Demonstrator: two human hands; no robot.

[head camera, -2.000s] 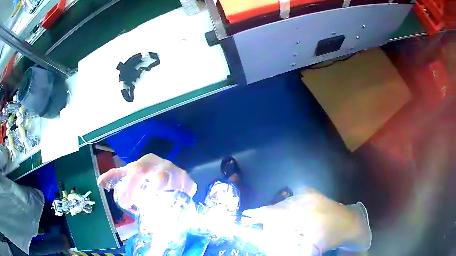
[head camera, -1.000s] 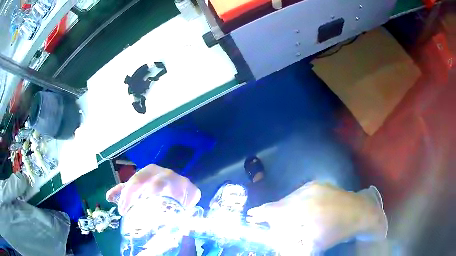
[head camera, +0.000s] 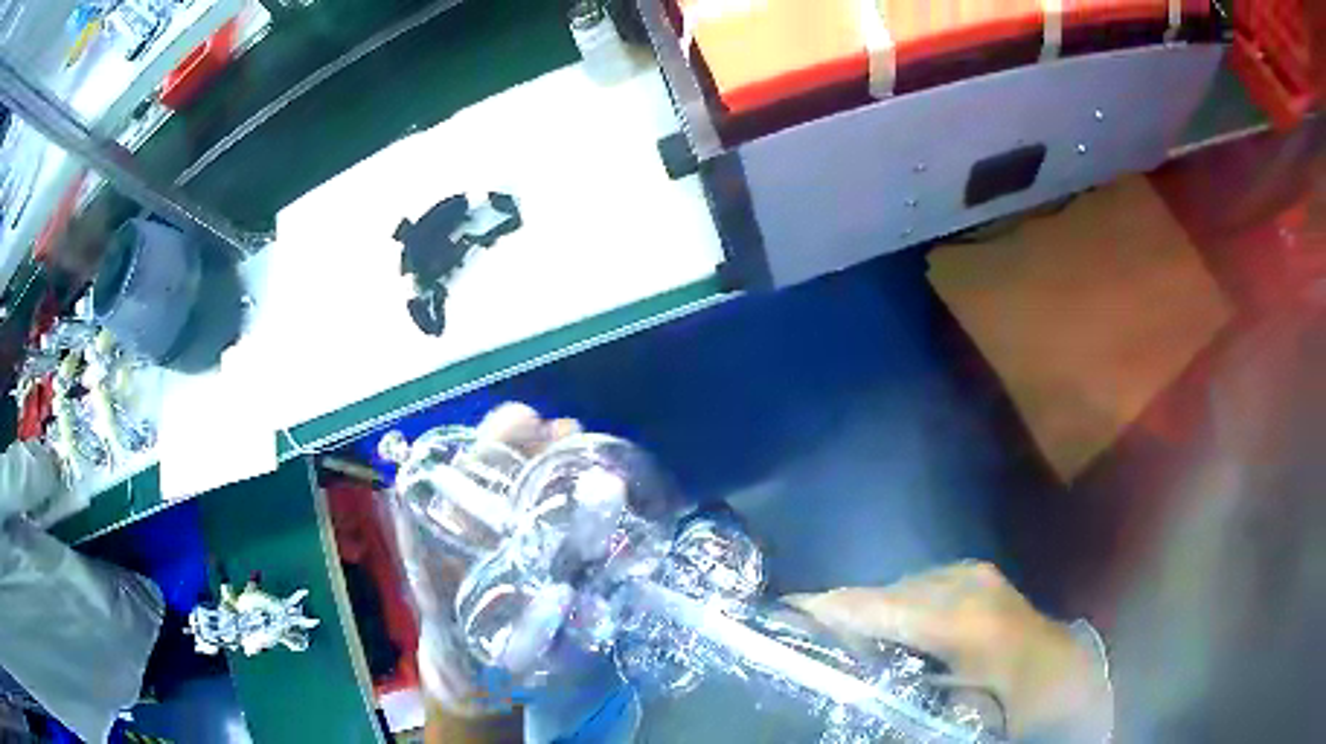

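A large clear, glossy figure (head camera: 618, 560) is held in front of me, above the floor, slanting from upper left to lower right. My left hand (head camera: 454, 661) is partly hidden behind the rounded lobes at its upper left end, with fingertips showing above them. My right hand (head camera: 967, 632) grips the figure's lower right end, partly covered by it. The lower parts of the figure are bright and blurred at the picture's bottom edge.
A black strap (head camera: 441, 250) lies on the white bench sheet (head camera: 596, 189), with a grey-blue tub (head camera: 163, 298) to its left. A small figure (head camera: 253, 619) is on the green side table. A grey sleeve (head camera: 73, 618) shows at left. Cardboard (head camera: 1083, 320) lies on the floor.
The figure is turned and raised, so its rounded lobes now show over my left hand, which is now mostly behind it. My right hand has moved slightly down. The glare on the figure is weaker.
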